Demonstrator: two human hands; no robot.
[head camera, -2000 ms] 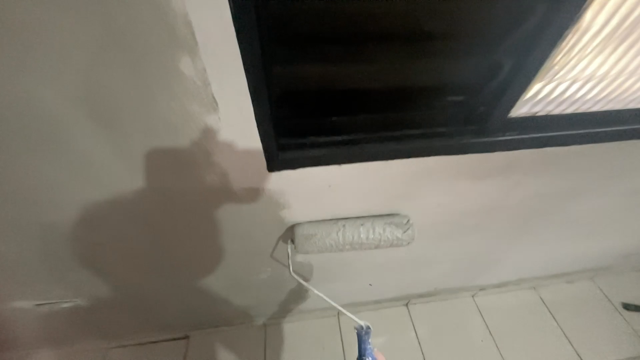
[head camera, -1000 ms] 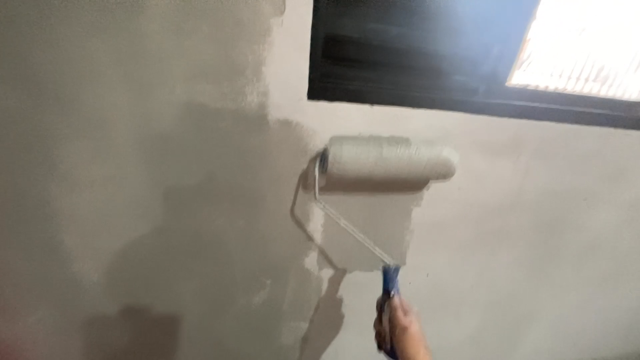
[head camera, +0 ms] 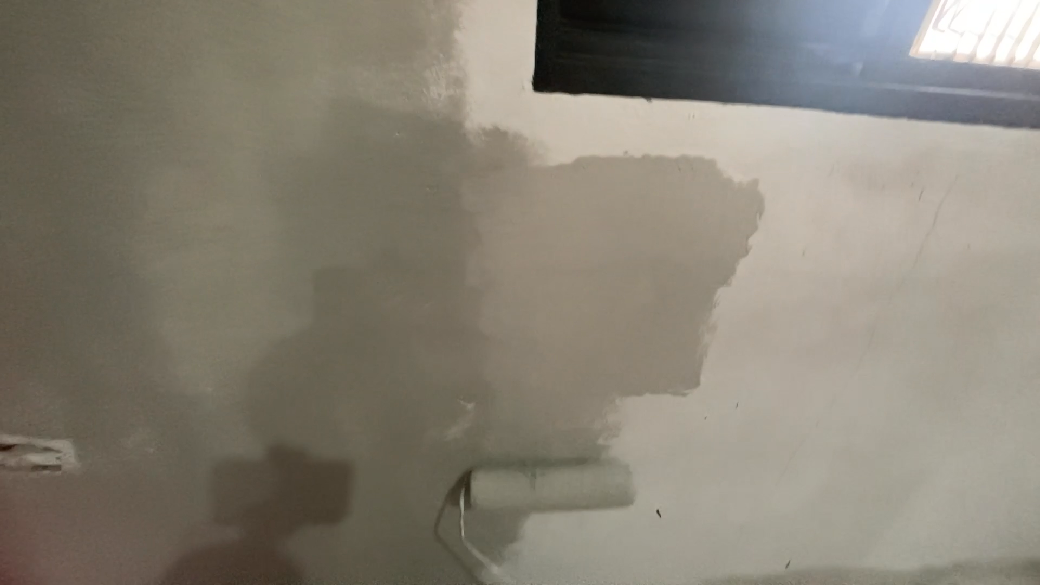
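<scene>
A paint roller (head camera: pixel 552 486) with a pale, paint-covered sleeve lies against the lower middle of the wall. Its thin wire frame (head camera: pixel 465 528) bends down from the sleeve's left end and leaves the view at the bottom edge. The handle and any hand on it are out of view. Above the roller, a darker patch of fresh paint (head camera: pixel 601 276) spreads over the lighter wall (head camera: pixel 853 325) and joins the darker painted area on the left. Neither my left hand nor my right hand shows.
A dark window frame (head camera: pixel 731 91) crosses the upper right, with a bright ribbed pane (head camera: pixel 983 32) in its corner. At the far left is a recessed wall opening (head camera: pixel 36 453) with rough edges. Shadows fall across the left part of the wall.
The roller has moved down the wall from just under the window, and the painted patch has grown. The hand seen on the blue handle a second ago is out of view.
</scene>
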